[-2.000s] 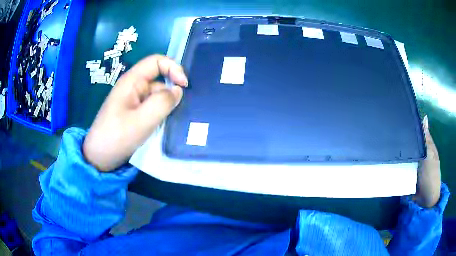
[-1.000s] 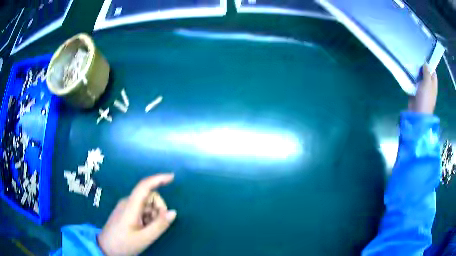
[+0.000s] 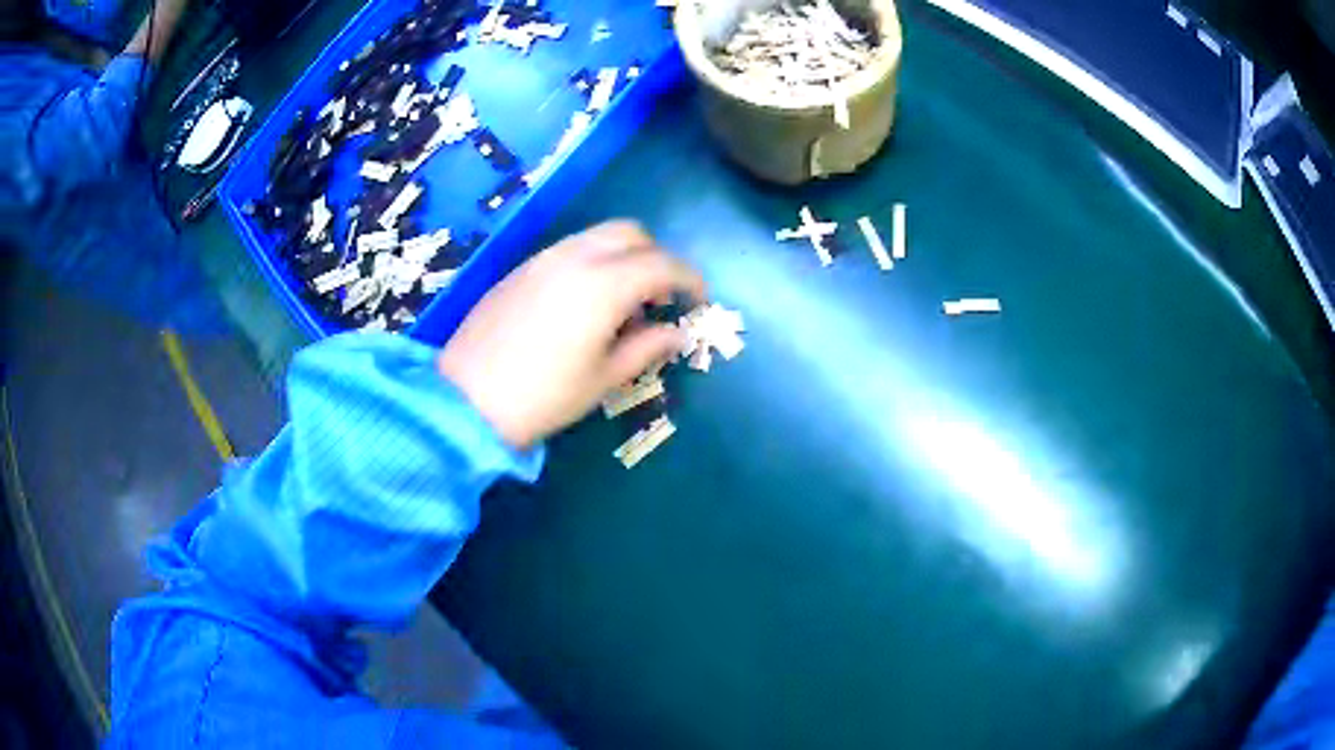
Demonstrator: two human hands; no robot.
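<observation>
My left hand (image 3: pixel 574 330) is over the pile of loose parts (image 3: pixel 713 334) on the bench, fingers bent down into it. The fingertips are blurred and partly hidden, so I cannot tell if they hold a part. Some white-and-dark strips (image 3: pixel 644 440) lie just below the fingers. The blue parts tray (image 3: pixel 491 227) lies beyond the hand to the left, full of mixed black and white strips. My right hand is out of the picture; only a bit of blue sleeve shows at the lower right edge.
A tan waste pot (image 3: pixel 802 135) heaped with cream liners stands by the tray. Loose release liners (image 3: pixel 883 238) lie near it. Covers with white borders (image 3: pixel 1127 73) lie at the upper right. Another person's blue sleeve (image 3: pixel 73 132) shows at the upper left. A glare lies across the mat.
The view has swung left. My left hand has moved from beside the cover onto the pile of parts. The cover was carried to the upper right by my right hand, which has left the picture.
</observation>
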